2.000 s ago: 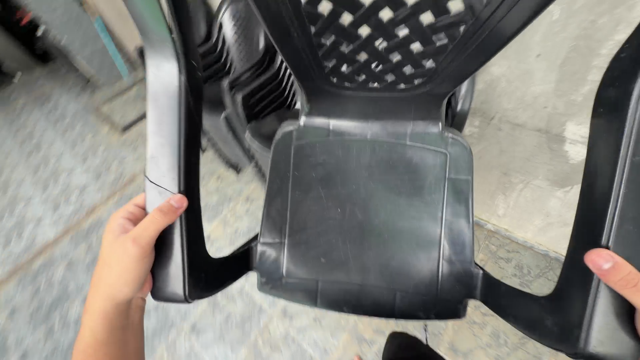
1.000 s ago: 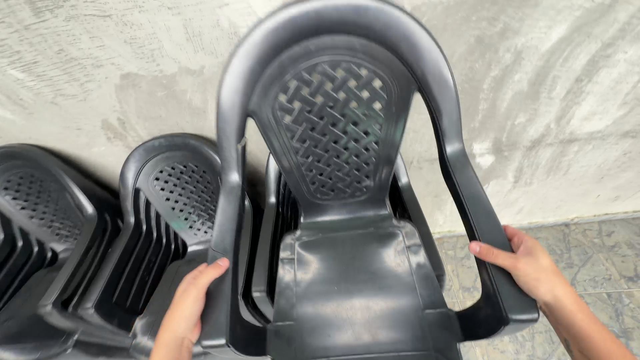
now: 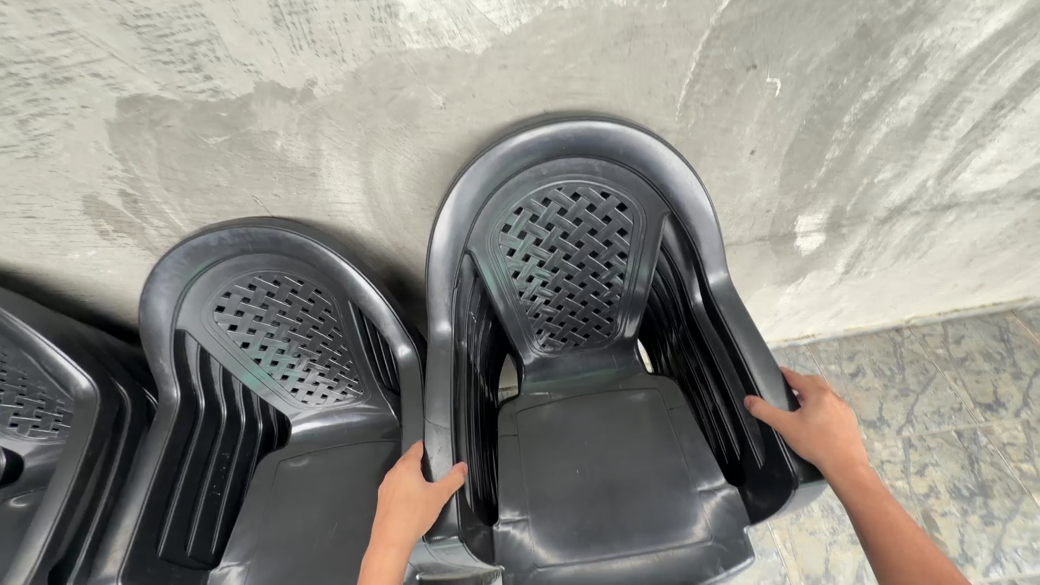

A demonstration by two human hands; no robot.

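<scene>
A black plastic armchair [image 3: 601,471] with a woven-pattern backrest sits on top of a stack of like chairs, whose nested arms show beneath it. My left hand [image 3: 413,491] grips its left armrest, thumb on top. On the other side, my right hand [image 3: 812,422] is closed around the right armrest, the thumb over the upper face and the fingers at the outer edge. The undersides of both armrests and the fingertips there are hidden.
Directly left stands a second stack of black chairs [image 3: 301,504], close to the first. Part of a third stack [image 3: 49,390] shows at the left edge. A rough concrete wall [image 3: 366,122] rises behind them. Patterned floor tiles [image 3: 942,406] lie to the right.
The chair in my hands was held in front of the stacks; now it rests nested on the right-hand stack. Both hands remain on its armrests. The view has swung toward the wall.
</scene>
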